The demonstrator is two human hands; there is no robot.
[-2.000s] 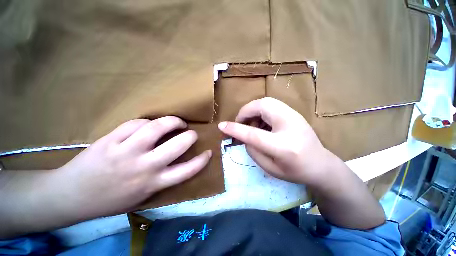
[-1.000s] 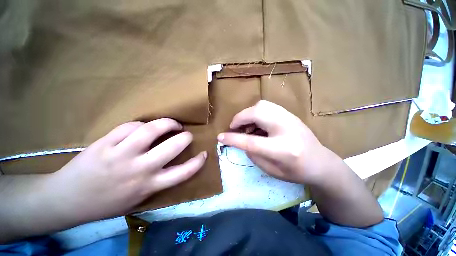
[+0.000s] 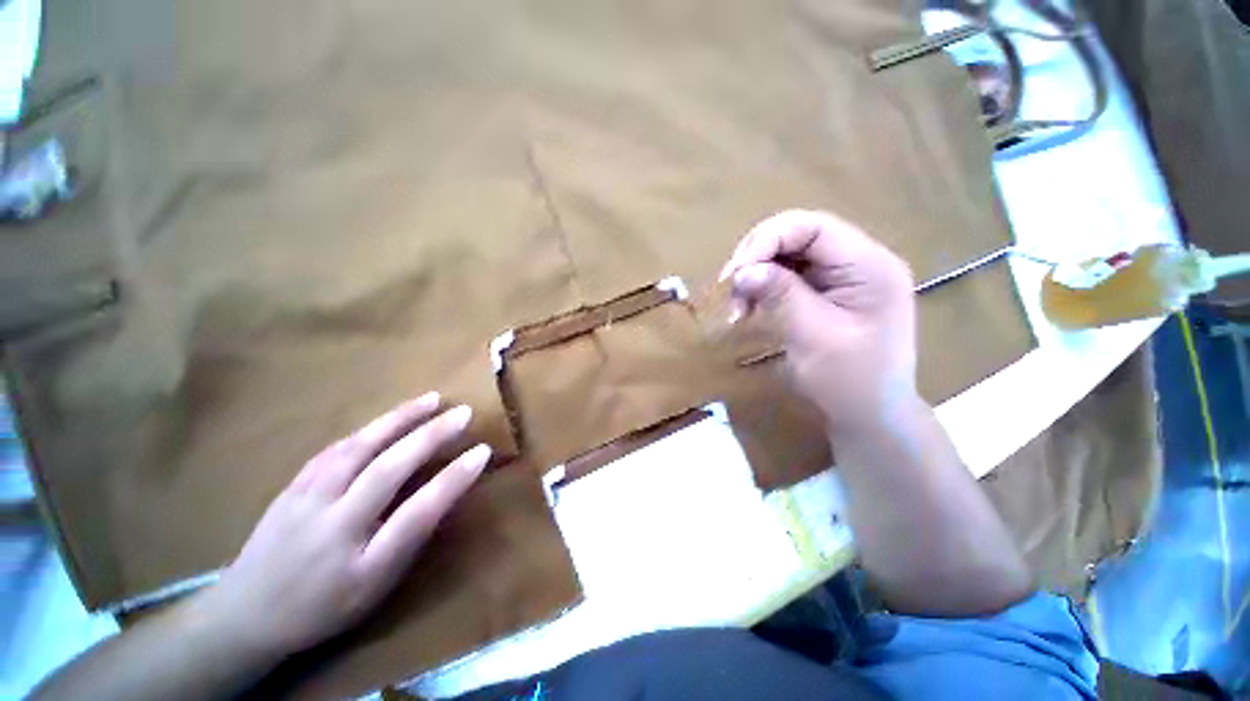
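Note:
The brown bag body panel (image 3: pixel 357 192) lies flat, with a square notch whose dark folded edge (image 3: pixel 590 318) has white tabs at both corners. A matching lower panel layer (image 3: pixel 644 370) shows beneath, with its own notch over white table. My left hand (image 3: pixel 322 534) lies palm down on the panel left of the notches, fingers spread. My right hand (image 3: pixel 823 301) is at the notch's right side, thumb and forefinger pinched at the upper panel's edge; blur hides how much fabric is between them. The amber glue bottle (image 3: pixel 1117 290) lies on its side at the right.
The white table (image 3: pixel 672 527) shows through the lower notch and along the near edge. Brown handles (image 3: pixel 1083 82) lie at the upper right. A wrapped bundle (image 3: pixel 34 178) is at the far left. Brown material (image 3: pixel 1076 493) hangs beyond the table edge at right.
My right hand has moved up and right from the lower notch corner to the upper notch's right side. The view has turned and widened; the lower notch is now uncovered. My left hand stays on the panel.

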